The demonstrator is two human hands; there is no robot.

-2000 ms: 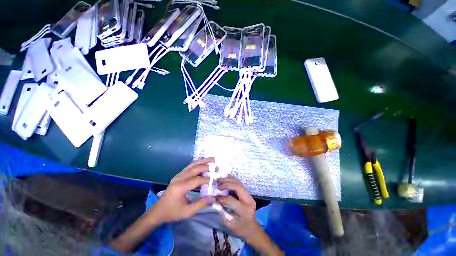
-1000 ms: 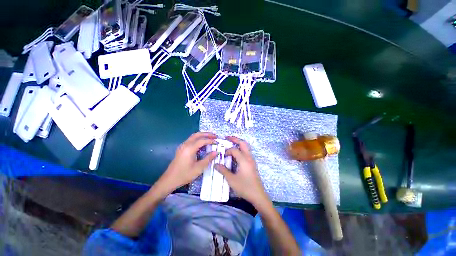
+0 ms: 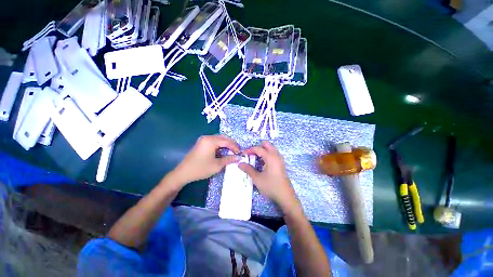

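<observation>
A white power bank unit (image 3: 236, 192) lies flat on the silvery mat (image 3: 302, 135) at its near left part, its broad white face up. My left hand (image 3: 208, 157) and my right hand (image 3: 270, 170) are bare and meet at the unit's far end. The fingertips of both hands pinch the unit there, around a small bright part that is too blurred to tell. The fingers partly hide that end, and no cable can be made out clearly.
An amber-headed mallet (image 3: 347, 162) lies on the mat's right side. Pliers (image 3: 406, 189) and a thin dark-handled tool (image 3: 448, 186) lie farther right. A white slab (image 3: 355, 90) lies beyond the mat. White covers (image 3: 81, 76) pile up at left; cabled open housings (image 3: 279, 52) stand at top centre.
The unit has gone from upright between my hands near the mat's edge to flat on the mat. Its lengthwise white strips showed one second ago; now a plain face shows. Both hands have moved to its far end.
</observation>
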